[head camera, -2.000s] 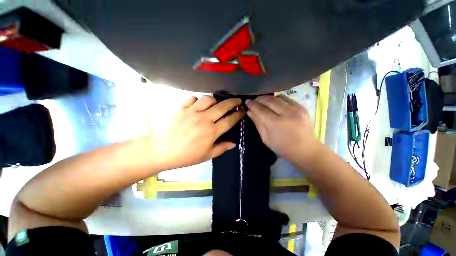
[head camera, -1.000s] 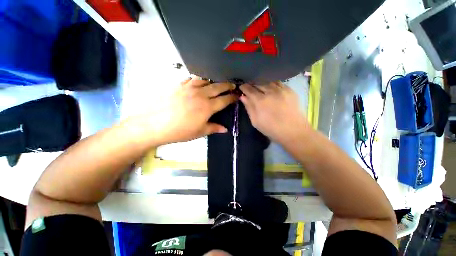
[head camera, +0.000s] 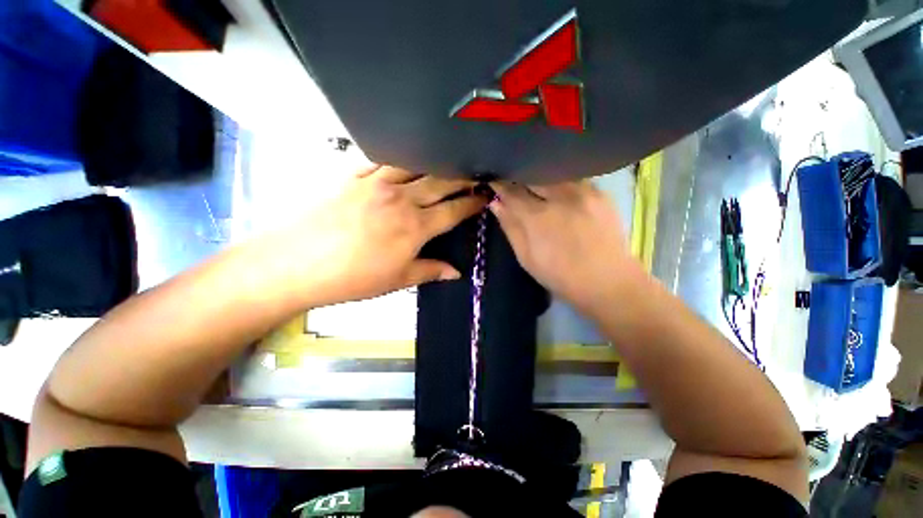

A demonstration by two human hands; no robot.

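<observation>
A long flat black zippered panel (head camera: 442, 354) runs from under the machine head (head camera: 385, 81) down over the table's front edge. A shiny metal zipper (head camera: 476, 304) runs down its centre, with a small ring puller (head camera: 470, 433) near the lower end. My left hand (head camera: 380, 238) lies palm down on the panel's upper left part, fingers spread, thumb on the fabric. My right hand (head camera: 567, 238) lies on its upper right part. The fingertips of both hands nearly meet at the zipper just below the head. The head hides the needle area.
Black pouches (head camera: 71, 253) lie at the left, beside a blue crate (head camera: 35, 111). Green-handled snips (head camera: 733, 253) lie right of the machine. Two blue bins (head camera: 842, 334) stand at the right edge. Yellow tape (head camera: 369, 351) edges the sewing area.
The view has shifted back and forth. The panel's lower end sits slightly higher in the picture than two seconds ago. Both hands stay on its upper part.
</observation>
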